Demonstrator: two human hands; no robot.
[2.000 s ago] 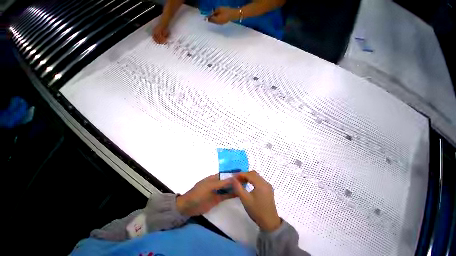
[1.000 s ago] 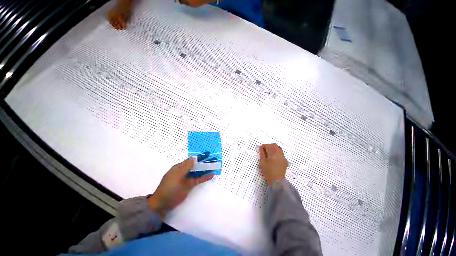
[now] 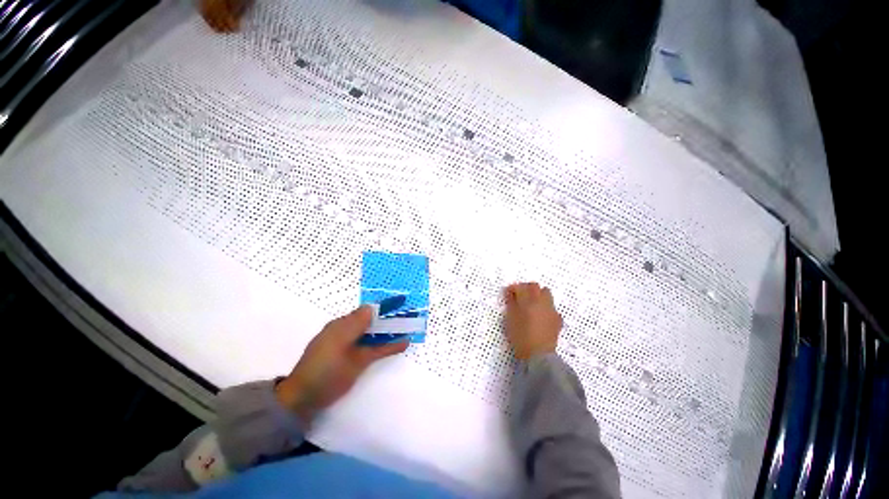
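A very large white sheet (image 3: 429, 409) with rows of tiny grey dots and a few darker squares lies in front of me. My left hand (image 3: 331, 358) holds a bright blue sticker sheet (image 3: 395, 275) by its lower left part, with a white strip across its lower part. My right hand (image 3: 532, 320) rests on or just over the dotted sheet, to the right of the blue sheet. Its fingers are curled with the fingertips down. I cannot tell whether anything is under or between them.
Steel roller bars (image 3: 817, 390) show at the right edge, and more rollers (image 3: 44, 54) at the upper left. A pale rail runs along the near left edge. Another person's hand (image 3: 222, 14) is on the sheet's far left. A white-topped surface (image 3: 746, 88) stands at the upper right.
Since two seconds ago my hands have moved apart; my right hand left the blue sheet and is down at the dotted sheet. In the last second both hands have barely moved.
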